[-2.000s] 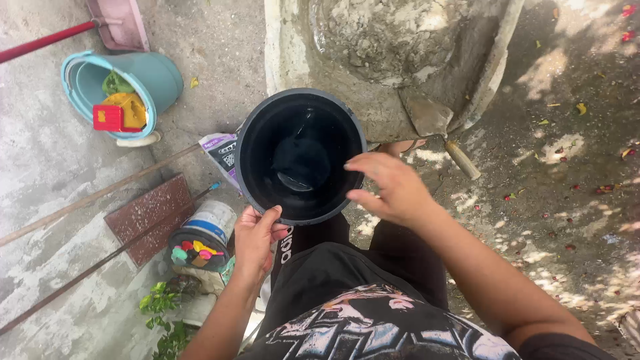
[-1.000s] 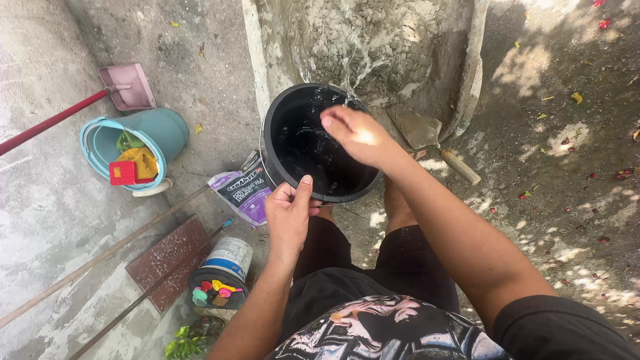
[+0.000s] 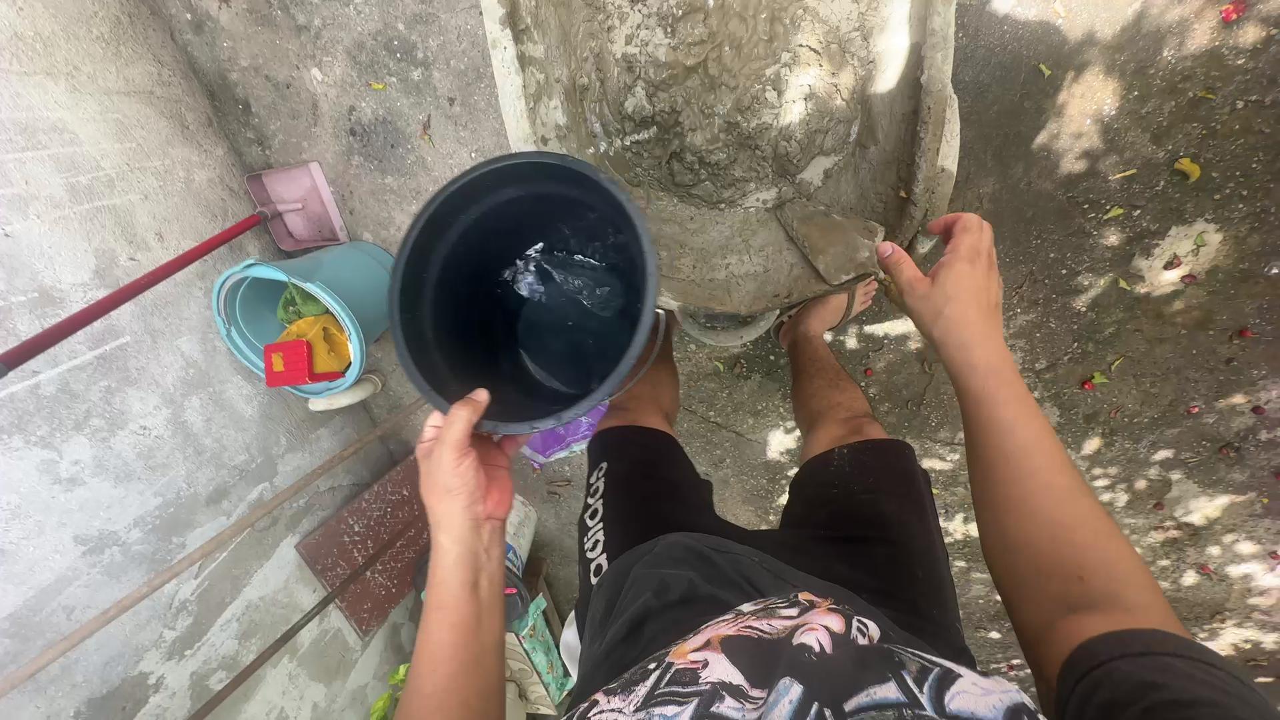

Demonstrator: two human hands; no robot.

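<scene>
My left hand [image 3: 468, 458] grips the near rim of a black plastic bucket [image 3: 420, 300], thumb over the edge; water [image 3: 565, 320] ripples inside. To the right, my right hand [image 3: 950, 280] is held with its fingers apart beside the blade of a mortar-covered trowel [image 3: 832, 242]. Its handle is hidden behind that hand, and whether they touch I cannot tell. The blade lies at the near end of a mixing trough [image 3: 938, 150] with wet grey mortar [image 3: 700, 120] in it.
On the left a light blue bucket [image 3: 365, 285] lies tipped with plastic toys inside, by a pink dustpan [image 3: 298, 205]. A reddish-brown board [image 3: 370, 545] and long poles lean at the wall. A purple bag [image 3: 568, 436] lies behind the black bucket. My sandalled foot [image 3: 825, 312] is near the trough.
My right hand has left the black bucket's opening and moved right, to beside the trowel. The bucket, still in my left hand, has moved left, away from the trough.
</scene>
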